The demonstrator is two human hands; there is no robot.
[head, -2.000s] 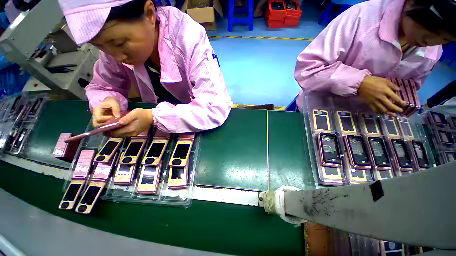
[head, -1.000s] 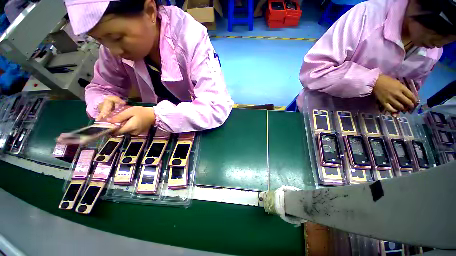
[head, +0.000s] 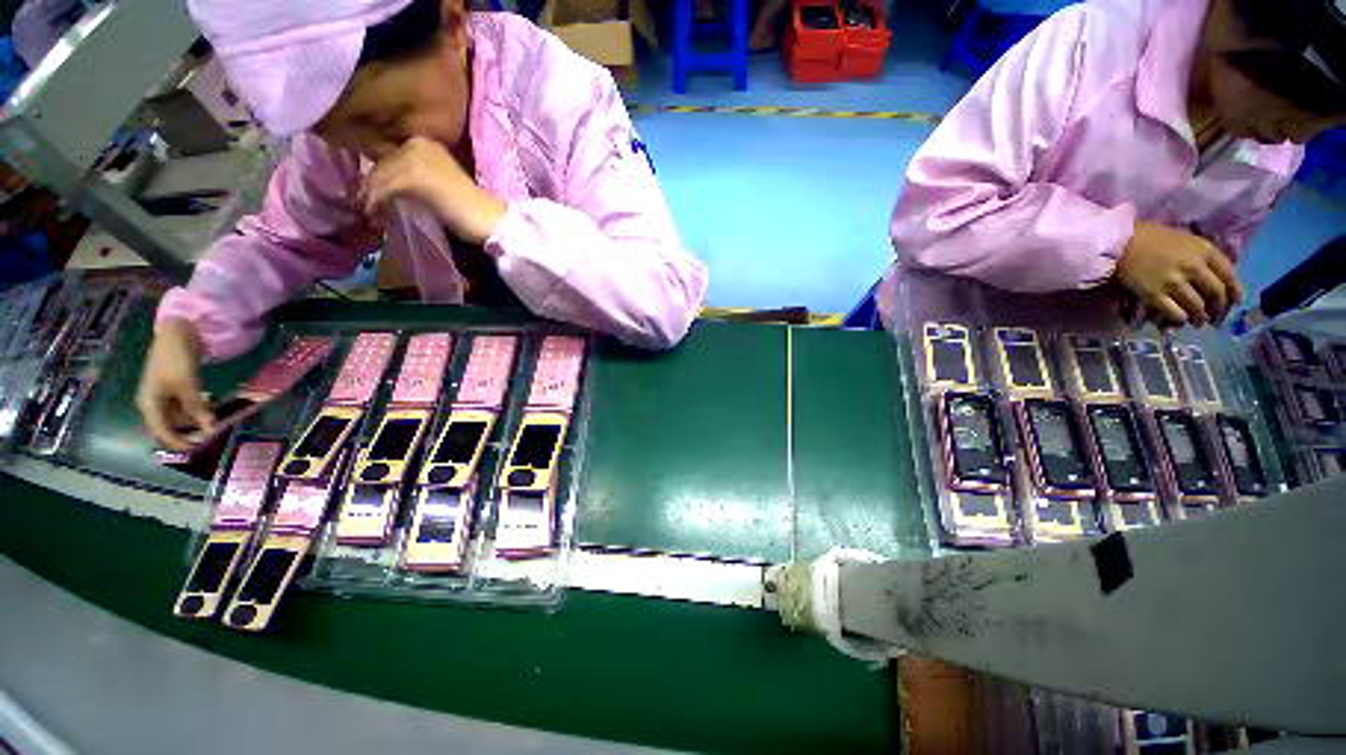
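Neither of my hands is in view. Nearest in front of me, at the left, a clear blister tray [head: 568, 568] holds several opened pink phones; one opened phone [head: 533, 443] lies at its right end. Two opened phones [head: 266, 578] lie at the tray's front left, partly past its edge. Across the bench, a worker in a pink cap has one hand [head: 177, 398] on a tilted pink phone piece [head: 275, 375] at the tray's left end. That worker's other hand is at their face.
A second clear tray [head: 923, 494] at right holds several dark-framed and cream phone parts. A worker [head: 1019, 192] in pink bends over it, hands together. A large grey arm-like bar [head: 1092, 605] crosses the lower right. A pale metal strip [head: 672, 575] runs along the green bench [head: 694, 443]. A grey machine [head: 104, 118] stands upper left.
The left worker's hands have parted: one moved down-left with the phone piece, the other rose to the face. The tray's pink upper halves now show. The right worker's stack is no longer visible.
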